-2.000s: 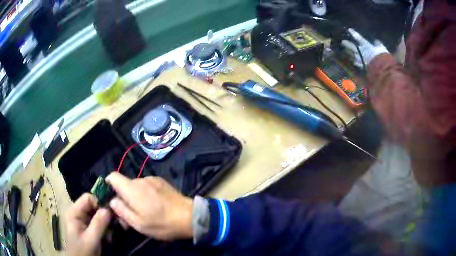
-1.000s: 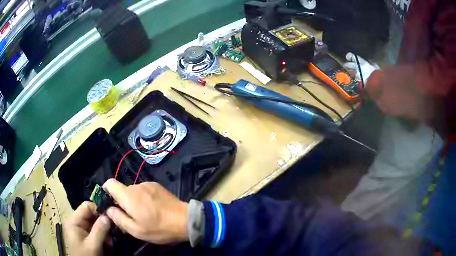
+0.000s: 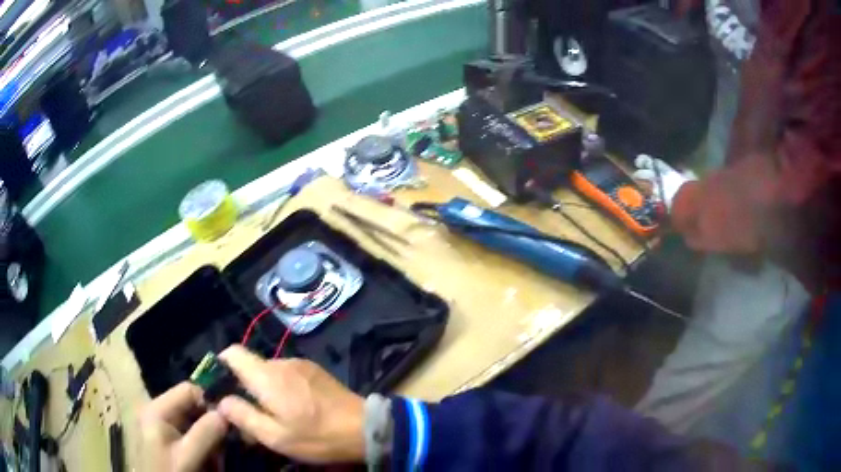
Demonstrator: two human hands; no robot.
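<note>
The black speaker shell (image 3: 406,300) lies open on the bench as two trays. The speaker driver (image 3: 309,281) sits in the right tray, its round magnet facing up. Red wires (image 3: 260,323) run from the driver to the small green circuit board (image 3: 207,371). My right hand (image 3: 295,406) grips the board's right side over the left tray. My left hand (image 3: 180,429), cut off by the lower edge, grips it from below. Fingers hide much of the board and a dark part against it.
A blue electric screwdriver (image 3: 526,244), tweezers (image 3: 369,226) and an orange multimeter (image 3: 616,198) lie right. Behind are a spare driver (image 3: 378,164), a black power unit (image 3: 516,138) and yellow tape (image 3: 208,212). Another person's gloved hand (image 3: 666,177) is at right. Cables (image 3: 37,406) lie left.
The camera view has shifted, so the bench appears slightly lower. Both hands still hold the board over the left tray. The other person's sleeve has shifted at the right.
</note>
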